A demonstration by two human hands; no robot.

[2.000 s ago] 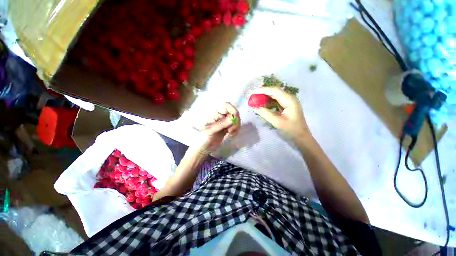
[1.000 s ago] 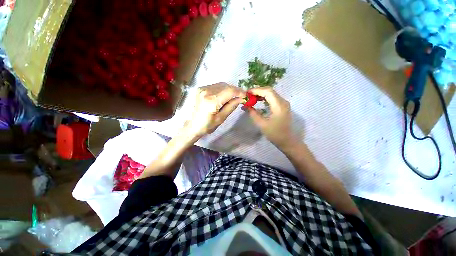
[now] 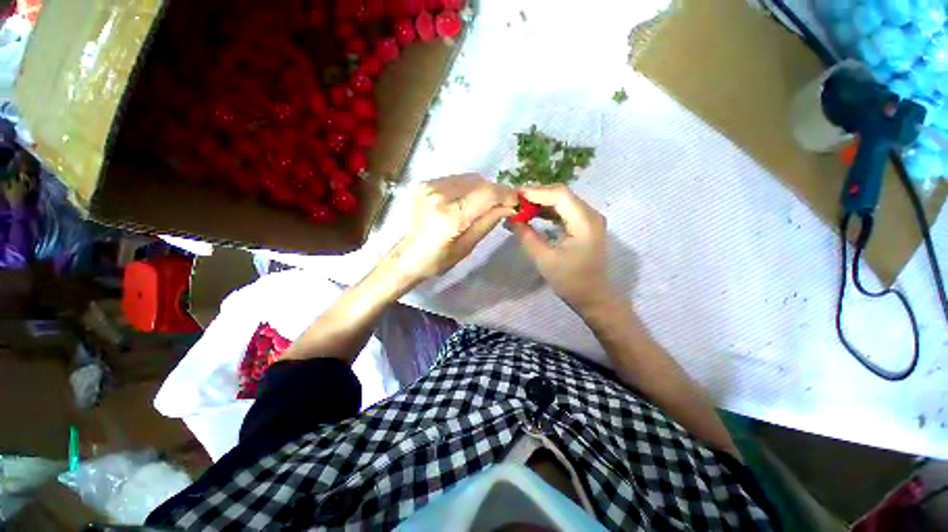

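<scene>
A small red head (image 3: 526, 210) is held between my two hands above the white-covered table. My right hand (image 3: 570, 244) grips it from the right with thumb and fingers. My left hand (image 3: 449, 223) has its fingertips against the head's left end. A bit of green shows there, mostly hidden by the fingertips. A small loose pile of green calyxes (image 3: 546, 158) lies on the table just beyond my hands.
A large open carton (image 3: 400, 125) of red heads stands at the upper left. A white sack (image 3: 213, 358) with pinkish-red pieces is at my left. A teal glue gun (image 3: 868, 177) rests on a whitish round holder over a cardboard sheet (image 3: 728, 99). Its cord loops right. Light-blue balls (image 3: 894, 47) lie beyond.
My left hand, earlier apart with a green calyx, has moved right to the red head in my right hand. Over the last second both hands have stayed nearly in place.
</scene>
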